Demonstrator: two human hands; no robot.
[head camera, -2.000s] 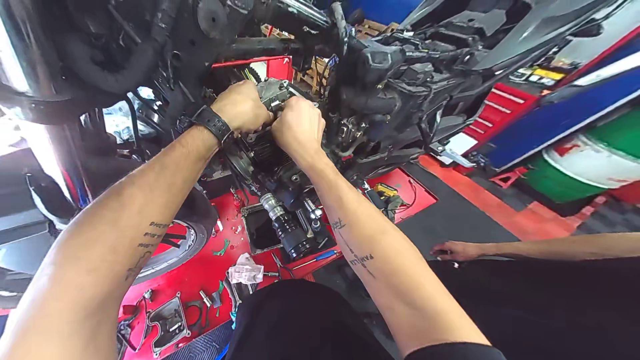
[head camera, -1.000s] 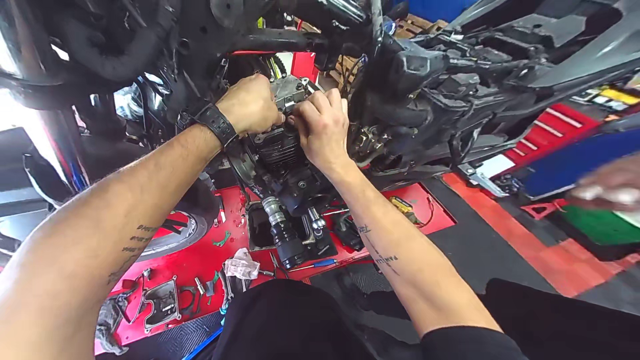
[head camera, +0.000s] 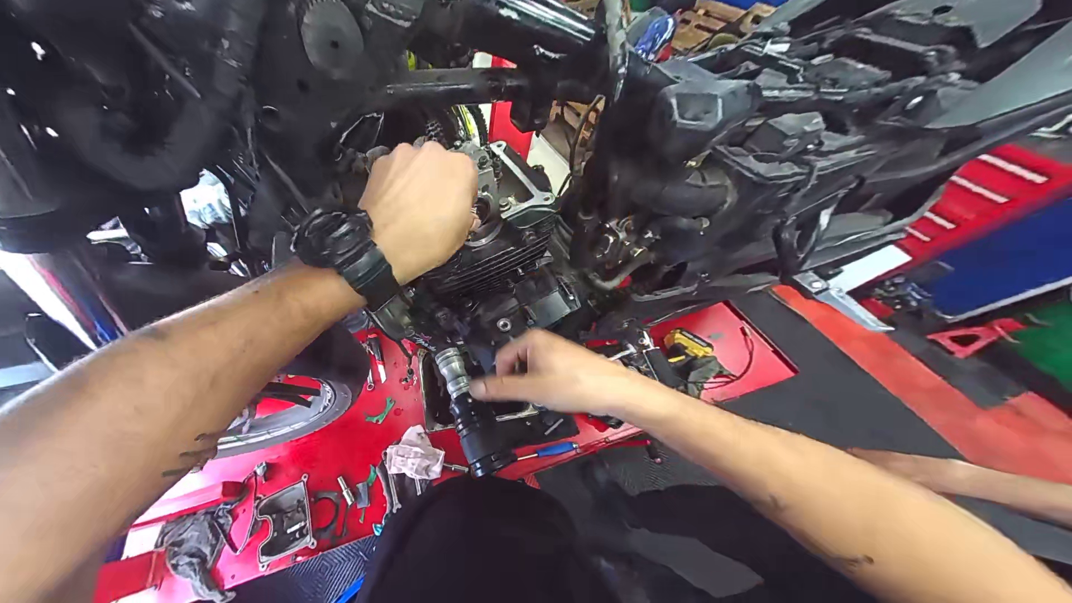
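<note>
My left hand (head camera: 423, 205), with a black watch on the wrist, rests curled at the top of a finned motorcycle engine (head camera: 494, 264); its fingertips are hidden behind the hand, so its hold cannot be told. My right hand (head camera: 557, 373) hovers lower, beside a black cylindrical tool with a metal collar (head camera: 456, 377) that stands below the engine. Its thumb overlaps the tool's edge in the view; whether they touch cannot be told. An open metal casting (head camera: 523, 180) tops the engine, right of my left hand.
Frame tubes (head camera: 452, 88) cross above the engine. On the red lift platform (head camera: 335, 452) lie a cover casting (head camera: 285, 521), a crumpled cloth (head camera: 414, 454), a blue-handled screwdriver (head camera: 554, 450), gaskets and a yellow power tool (head camera: 688, 343). Another person's forearm (head camera: 963, 479) enters at the right.
My right hand has left the top of the engine and come down to beside the black cylindrical tool. My left hand stays at the engine top. The view has moved closer.
</note>
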